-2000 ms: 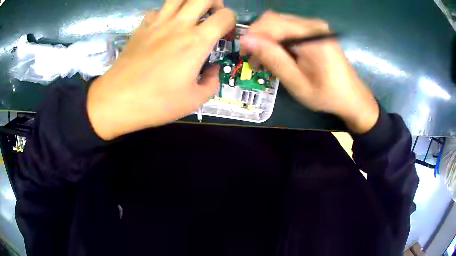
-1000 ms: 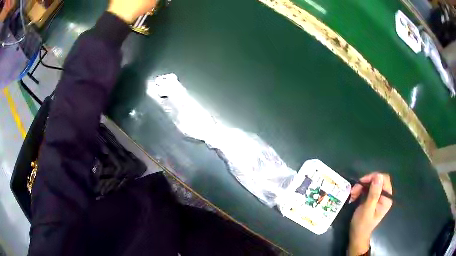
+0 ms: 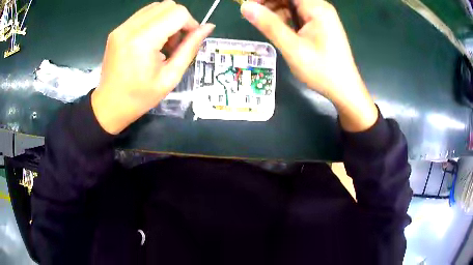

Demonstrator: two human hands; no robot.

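The white socket housing (image 3: 198, 110) lies open on the bench between my hands. Its green circuit board (image 3: 263, 83) is on the right side, with a dark rectangular part (image 3: 208, 73) at the left. Gold strips (image 3: 236, 52) run along its top and bottom edges. My left hand (image 3: 142, 64), above and left of the housing, pinches a thin white wire (image 3: 209, 12). My right hand (image 3: 324, 57), above and right, holds a small gold piece (image 3: 240, 1) at the picture's top edge. Its fingertips are partly cut off, and no black stick tool can be made out.
The crinkled clear bag (image 3: 65, 83) lies left of the housing, partly behind my left hand. Gold strips with white leads (image 3: 13, 32) lie at the far upper left. The bench's front edge (image 3: 207, 156) runs below the housing. A pale belt edge (image 3: 433, 20) curves at the upper right.
My left hand has come back from the far left and now holds a white wire. My right hand has moved above the housing and holds a gold piece. The view has turned back.
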